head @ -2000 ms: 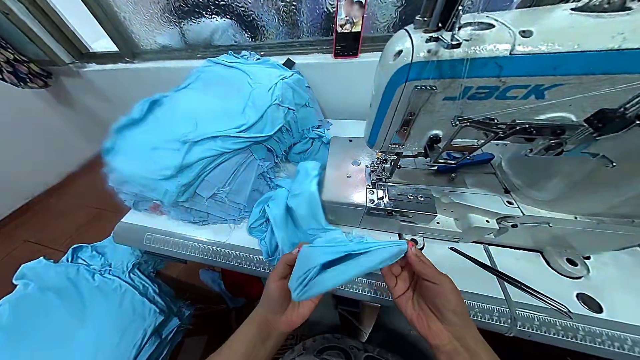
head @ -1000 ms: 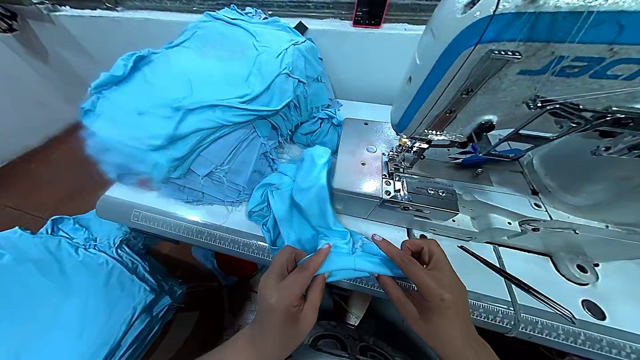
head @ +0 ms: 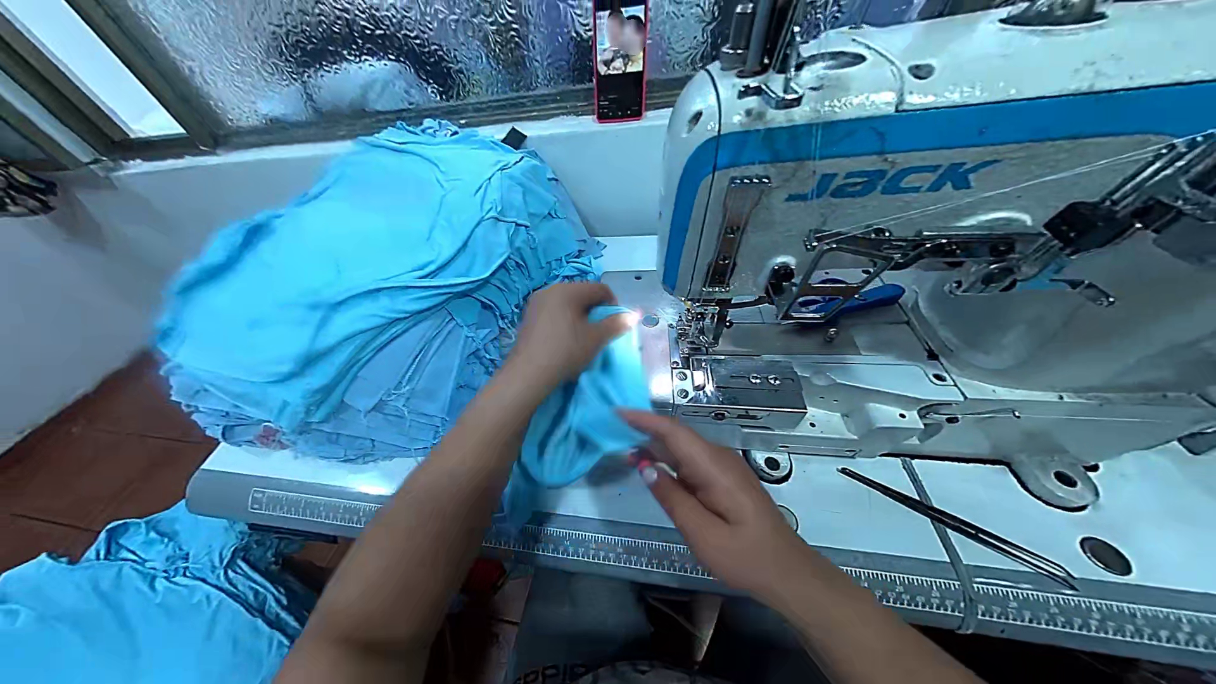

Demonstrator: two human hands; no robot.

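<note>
A light-blue knit fabric piece (head: 589,418) hangs between my hands, just left of the needle area of a Jack industrial sewing machine (head: 893,180). My left hand (head: 570,332) grips its upper end, beside the metal bed plate. Lower down, my right hand (head: 703,494) is at the fabric's lower right edge; its fingertips are partly blurred, and I cannot tell how firmly they hold it. Left of my left hand lies a tall pile of light-blue fabric pieces (head: 361,275) on the table.
Long metal tweezers (head: 959,527) lie on the table at the right. A blue-handled tool (head: 850,299) rests behind the machine's bed. More blue fabric (head: 142,598) sits below the table at the lower left. A phone (head: 619,62) stands against the window. A ruler tape (head: 608,551) runs along the front edge.
My left hand has moved up and away from the table's front edge, with the fabric's end. The fabric was stretched between both hands near that edge and now hangs beside the machine bed. The view has tilted up.
</note>
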